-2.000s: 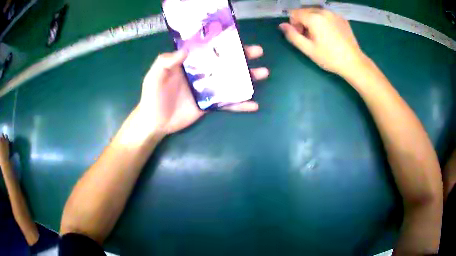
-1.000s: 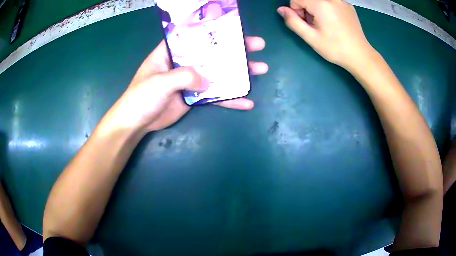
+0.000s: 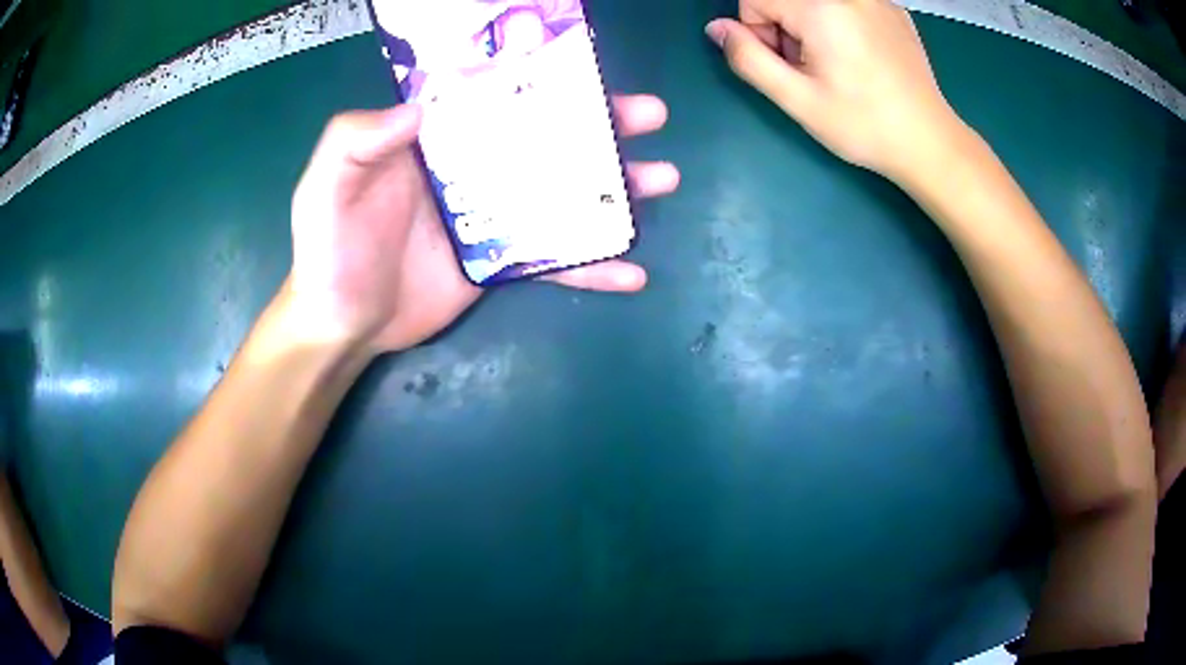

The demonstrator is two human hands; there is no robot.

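Observation:
A large smartphone [image 3: 527, 156] with a glowing white and pink screen is at the top centre, its upper end cut off by the frame edge. My left hand [image 3: 390, 227] holds it from below, with the thumb at its left edge and fingertips showing past its right edge. My right hand [image 3: 845, 72] rests at the top right, apart from the phone, with its fingers curled in. The upper part of this hand is cut off by the frame edge. No object shows in it.
A glossy green work surface [image 3: 585, 468] lies under both arms. A pale, worn metal rail [image 3: 195, 72] curves along its far side. A dark object [image 3: 16, 98] lies beyond it at far left. Other persons' arms show at the left edge [image 3: 26, 572] and right edge [image 3: 1173, 429].
The view has shifted, and the rail now sits higher. My left thumb moved onto the phone's screen and then back to its left edge. The text on the screen differs. My right hand stays curled.

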